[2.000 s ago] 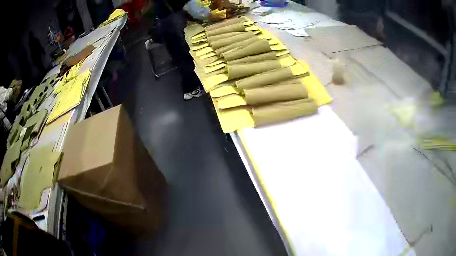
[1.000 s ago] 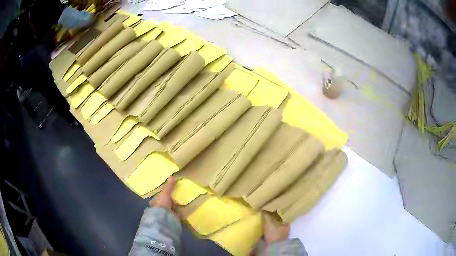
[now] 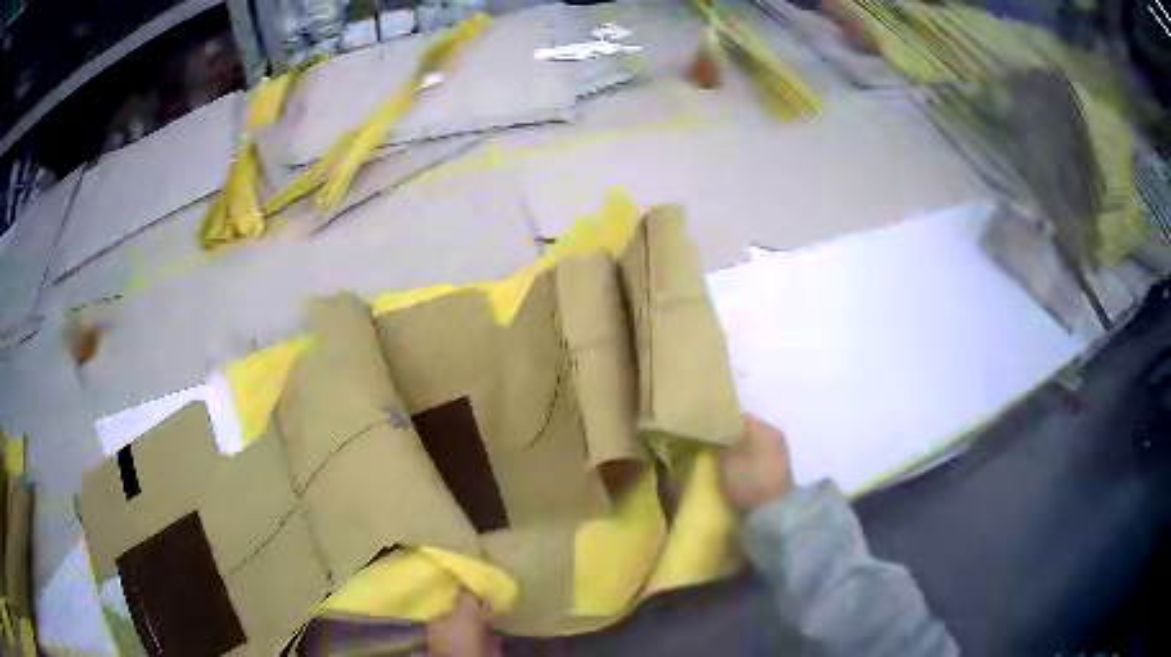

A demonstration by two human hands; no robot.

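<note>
Khaki panels [image 3: 494,347] with yellow backing lie overlapped and partly rolled in front of me. Large dark brown patches [image 3: 462,460] and a small black one show on their khaki faces. My left hand [image 3: 465,629], cut off by the bottom edge, grips the near yellow edge of the panels. My right hand [image 3: 755,465] grips the near right corner of the rightmost roll. The fingers of both hands are partly hidden by the panels.
White sheeting [image 3: 886,340] lies to the right. Yellow strips [image 3: 366,135] and flat grey sheets [image 3: 154,173] lie across the table. A small amber bottle [image 3: 704,67] stands at the back. A blurred khaki and yellow pile [image 3: 1117,154] is at far right.
The view has swung right. The panels have left the long row and now appear as a shorter group over the white sheeting. Both hands still hold their near edge.
</note>
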